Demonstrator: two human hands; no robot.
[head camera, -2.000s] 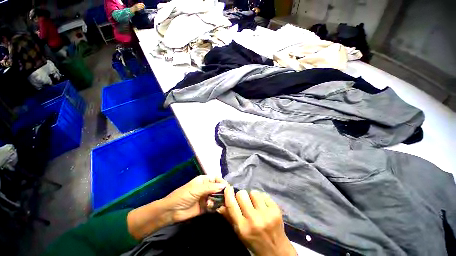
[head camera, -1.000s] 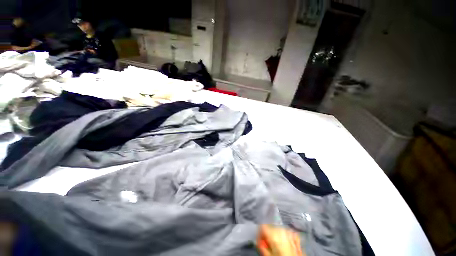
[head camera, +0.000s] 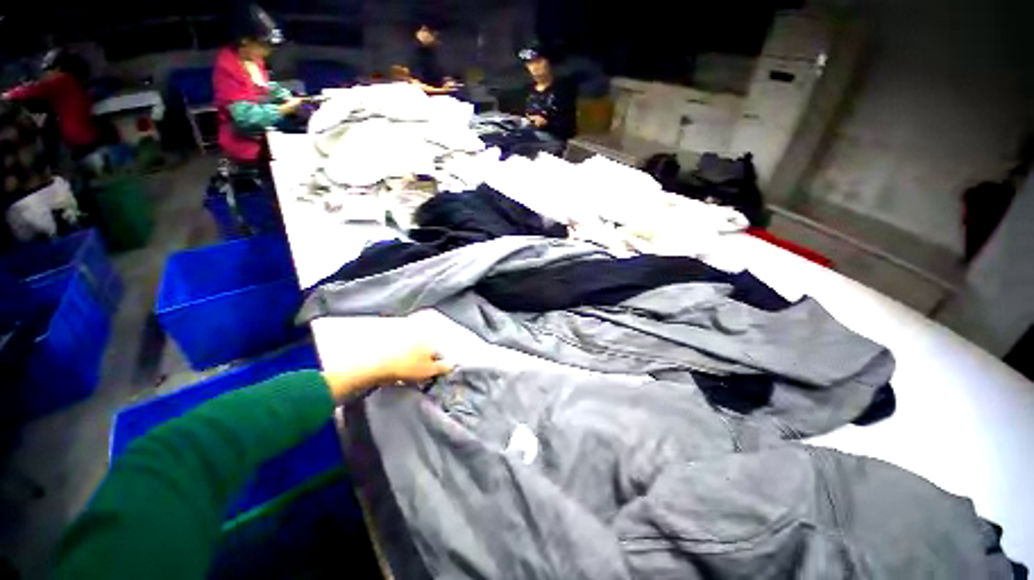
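A large grey garment, wrong side out (head camera: 703, 499), lies spread over the near part of the white table (head camera: 346, 340). Raised seams cross it, and a small white patch (head camera: 522, 443), perhaps a label, shows on it. My left hand (head camera: 406, 365), at the end of a green sleeve, is closed on the garment's upper left edge at the table's left side. My right hand is not in view.
A twisted grey and navy garment (head camera: 680, 323) lies just beyond. Pale garments (head camera: 391, 130) are piled at the far end. Blue crates (head camera: 227, 295) stand on the floor at the left. Several people are in the background, one in a red top (head camera: 238, 108).
The view swung right and then back left. My left hand has moved from the near edge up to the garment's far left edge. My right hand has left the picture. The garment lies rearranged and more bunched.
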